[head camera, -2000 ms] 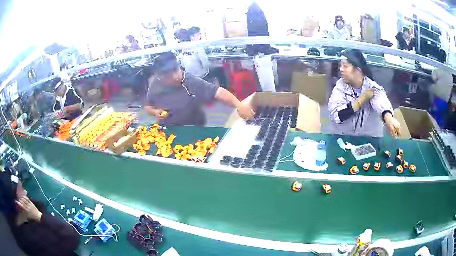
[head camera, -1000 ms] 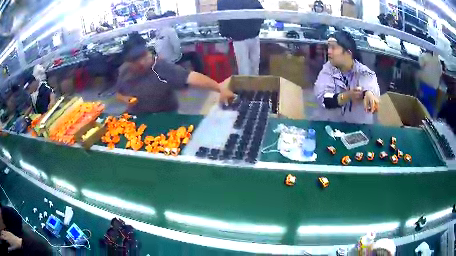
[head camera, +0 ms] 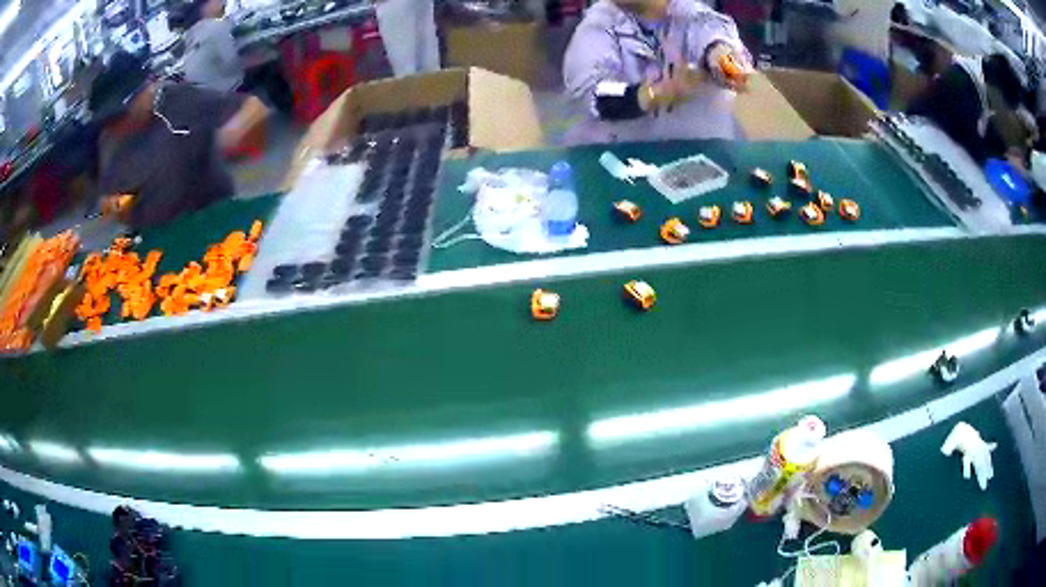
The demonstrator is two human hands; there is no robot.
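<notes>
Neither of my hands is in the picture. Nearest in front of me, at the lower right, a drink bottle with a red-yellow label (head camera: pixel 785 464) stands beside a round cream device (head camera: pixel 874 468) with blue at its centre. A small squat white bottle (head camera: pixel 716 506) is left of them, next to thin dark tweezers (head camera: pixel 646 516). A pale yellow sheet (head camera: pixel 851 570) with a white cable lies below. A white flask with a red cap (head camera: pixel 954 554) is cut by the bottom edge. A white glove (head camera: pixel 970 452) lies to the right.
Two orange-and-black subassemblies (head camera: pixel 545 304) lie on the green belt (head camera: pixel 379 378). Across it are a heap of orange housings (head camera: pixel 172 281), a tray of black parts (head camera: pixel 304 235), a water bottle (head camera: pixel 560 204) and several subassemblies. Two people work there. Black housings (head camera: pixel 140 548) lie bottom left.
The view has tilted down and turned right, so the near bench's bottle, round device, sheet and flask show more. The person on the near left has left the picture. The belt's two subassemblies remain.
</notes>
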